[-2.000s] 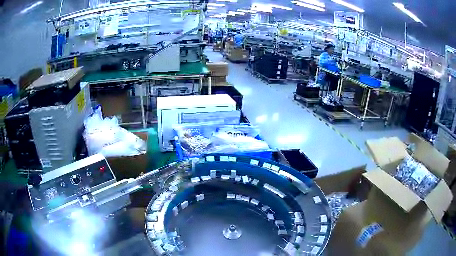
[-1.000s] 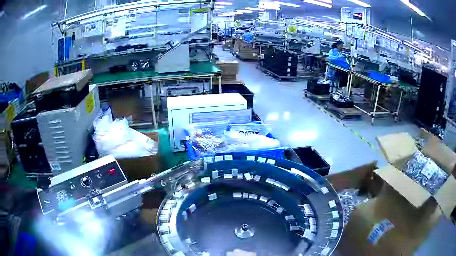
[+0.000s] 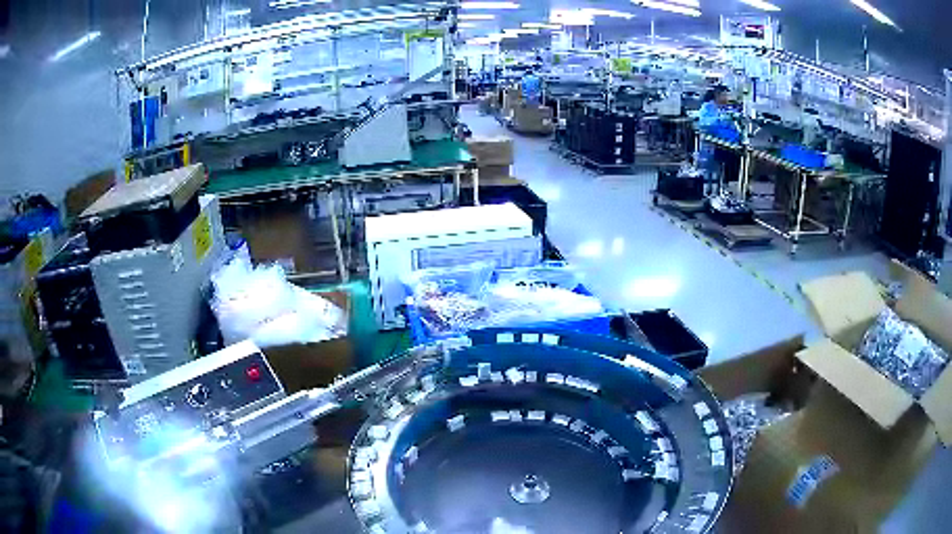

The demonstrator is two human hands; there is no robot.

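The round metal vibratory bowl feeder (image 3: 470, 459) lies nearest in front, its bottom cut off by the picture's edge. Small white block components (image 3: 577, 425) line its spiral ledges. A round central knob (image 3: 529, 487) stands on the dark floor. The straight linear feed track (image 3: 324, 398) runs from the bowl to the lower left, past the sloped control panel (image 3: 198, 391) with a black knob and red switch. A bright glare hides part of the machine at lower left. Neither of my hands is in view.
Behind the bowl are a blue bin with clear bags (image 3: 423, 325), a white cabinet (image 3: 381, 276) and a black crate (image 3: 668, 336). An open carton (image 3: 835, 459) with bagged components stands right. A louvred machine (image 3: 157, 302) stands left. A person in blue (image 3: 718, 120) is far back.
The whole view has shifted, so the bowl, panel and cartons appear further right and slightly lower. Parts on the bowl ledges sit in different places. No hand has appeared.
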